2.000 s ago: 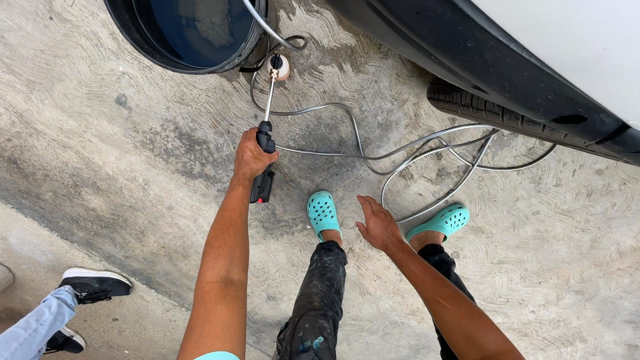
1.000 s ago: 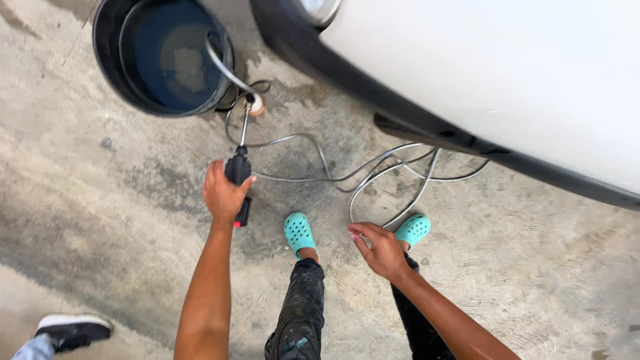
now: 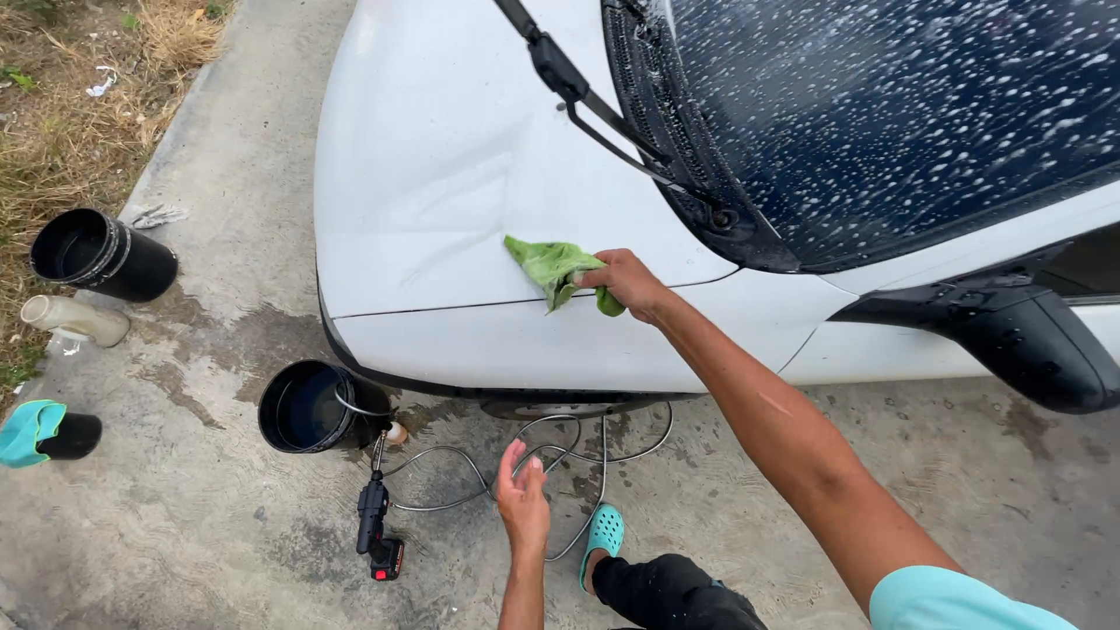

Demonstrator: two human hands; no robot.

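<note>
My right hand grips a wet green cloth at the side edge of the white car hood. Below the fender, my left hand is held in the air with its fingers apart and nothing in it. To its left, a black cordless spray gun lies on the concrete, its nozzle towards a small bottle. A grey hose loops over the ground and another length runs into a black bucket that holds water.
A raised wiper arm stands over the hood near the foam-spotted windshield. The black side mirror juts out at right. At left are another black bucket, a pale plastic container and a teal cloth over a dark container.
My left hand has let go of the spray gun, which now lies on the ground. My right hand, empty before, now holds the green cloth at the hood. The view has swung to the car.
</note>
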